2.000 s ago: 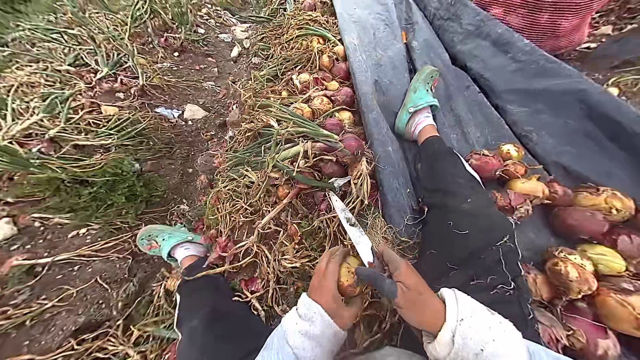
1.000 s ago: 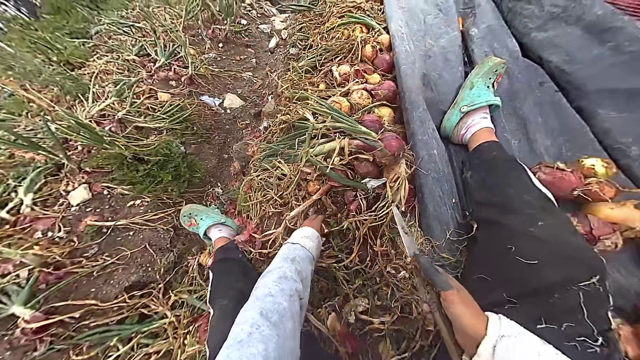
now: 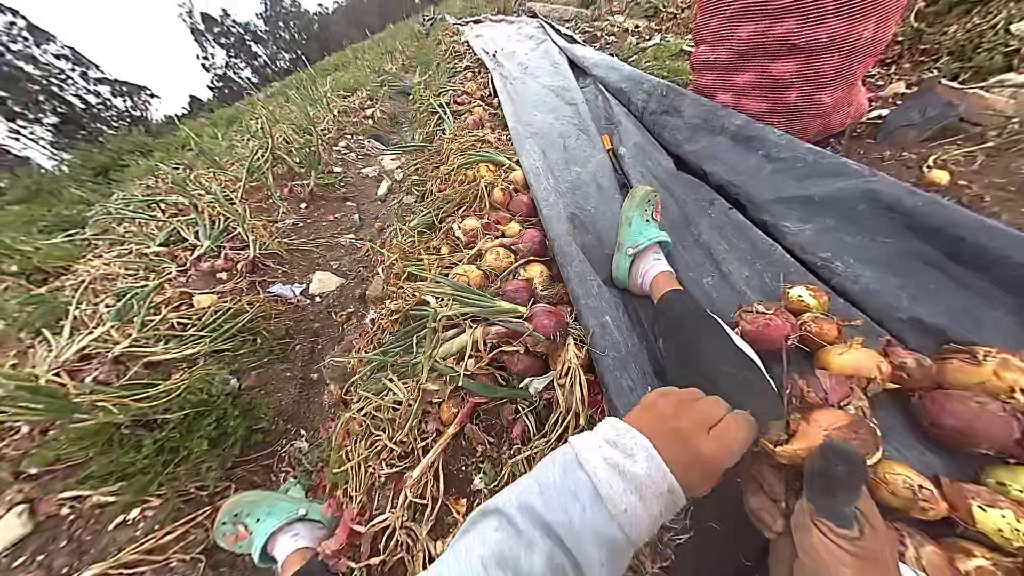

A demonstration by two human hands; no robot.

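My left hand [image 3: 692, 440] is above my right knee with its fingers curled; whether anything is inside them is hidden. Beside it, at the lower right, my right hand [image 3: 840, 512] has a dark cover on the thumb. A thin upright edge, which looks like the knife blade [image 3: 785, 360] seen edge-on, rises from the right hand's side. A yellow-brown onion [image 3: 828, 432] lies just beyond the covered thumb. More red and yellow onions [image 3: 968, 420] are heaped on the dark sheet [image 3: 720, 240] to the right. Other onions [image 3: 547, 322] lie among dry stalks along the sheet's left edge.
My clog-shod feet are apart, one [image 3: 640, 232] on the sheet, the other [image 3: 268, 524] on the soil. A slim orange-tipped tool [image 3: 612, 156] lies on the sheet. A full red mesh sack [image 3: 788, 64] stands behind it. Onion plants [image 3: 184, 216] and stones are at the left.
My left hand has moved from the dry stalks to the right, over my knee. My right hand has moved right, beside the onion heap. The view has tilted up.
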